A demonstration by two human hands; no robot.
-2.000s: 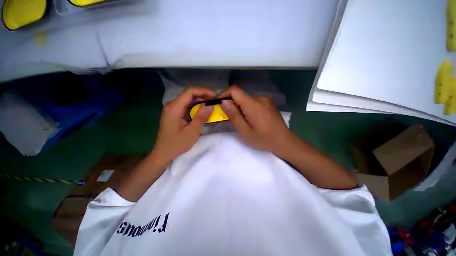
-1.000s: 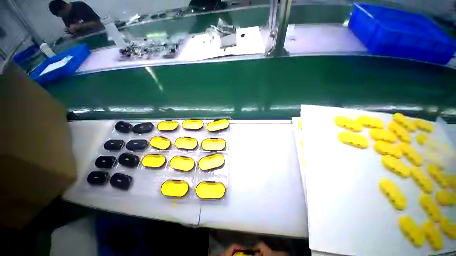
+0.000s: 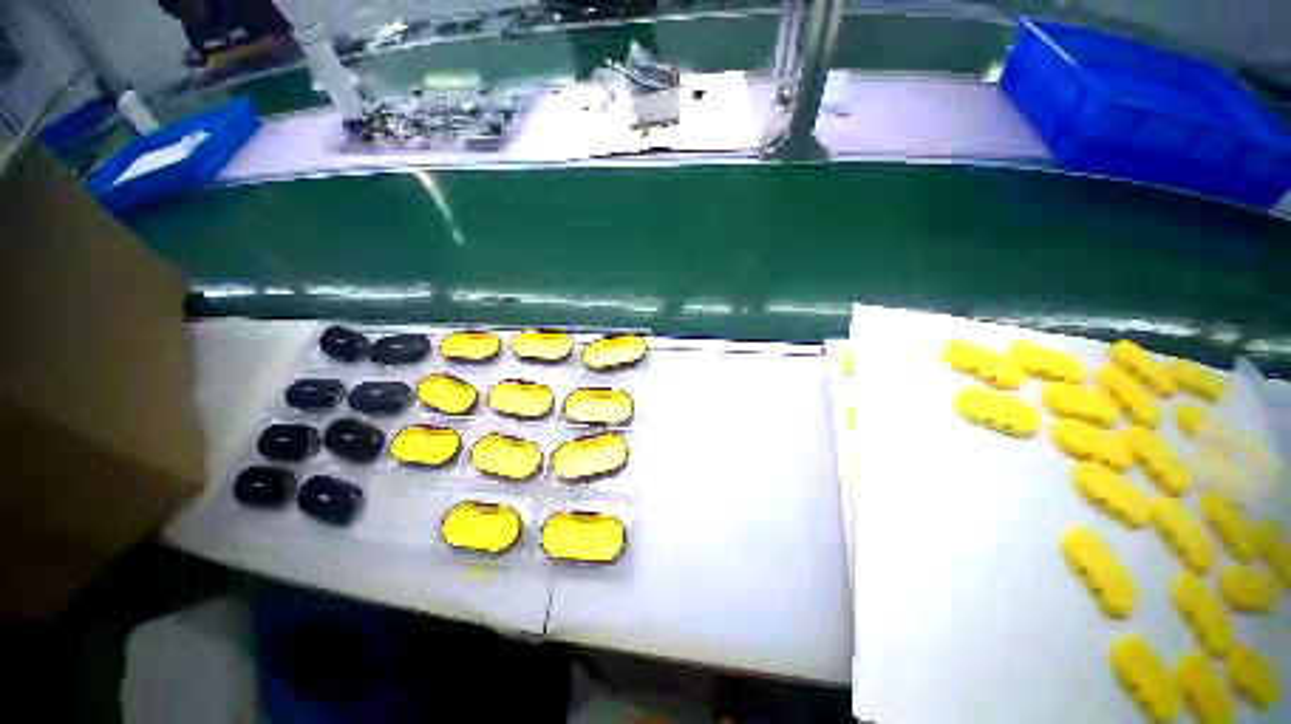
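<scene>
A clear blister tray (image 3: 411,530) lies on the white bench in front of me. Black shells (image 3: 330,498) fill its left columns. Fitted cases with yellow centres and black rims (image 3: 482,528) sit in the columns to the right. One place in the front row, between the black shells and the fitted cases, holds no case. Loose yellow inserts (image 3: 1097,571) are spread over stacked white sheets (image 3: 963,566) at the right. Neither of my hands can be made out; a dim brownish patch at the bottom edge is too unclear to name.
A brown cardboard carton (image 3: 92,396) stands at the left end of the bench. The green conveyor belt (image 3: 566,234) runs behind it. Beyond are a blue crate (image 3: 1147,113), a blue tray (image 3: 177,156), a metal post (image 3: 804,85) and a person's arm (image 3: 248,50).
The view has lifted from my lap to the bench. My hands, seen earlier holding a yellow and black case, have dropped out of the picture. The tray looks unchanged since one second ago.
</scene>
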